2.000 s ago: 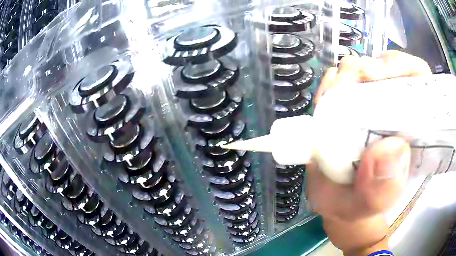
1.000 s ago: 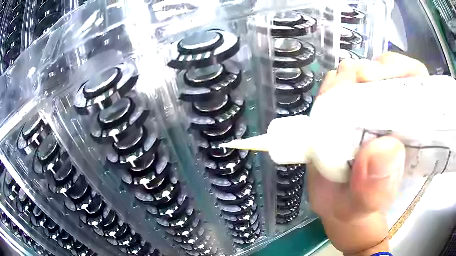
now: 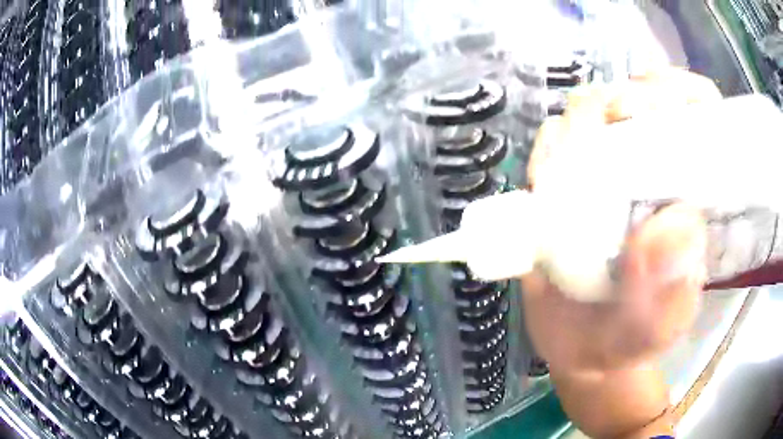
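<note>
My right hand [image 3: 622, 343] is shut on a white squeeze bottle [image 3: 730, 171], which lies sideways with its nozzle pointing left. The nozzle tip [image 3: 429, 249] is at one of the round black parts [image 3: 350, 236] in a middle row. Whether it touches cannot be told. The parts stand in close rows in the channels of a clear blister tray [image 3: 266, 193]. My hand and the bottle cover the tray's right side. The picture is blurred and overexposed around the bottle. My left hand is not in view.
A second clear tray [image 3: 202, 26] with rows of black parts lies beyond, at the upper left. Green mat [image 3: 524, 420] shows at the near edge. A pale surface [image 3: 738, 369] is at the lower right, a dark area at the upper right.
The near tray's rows have shifted down in the picture, and more of the far tray shows. The nozzle tip has stayed at about the same picture position, now at a part nearer the row's far end.
</note>
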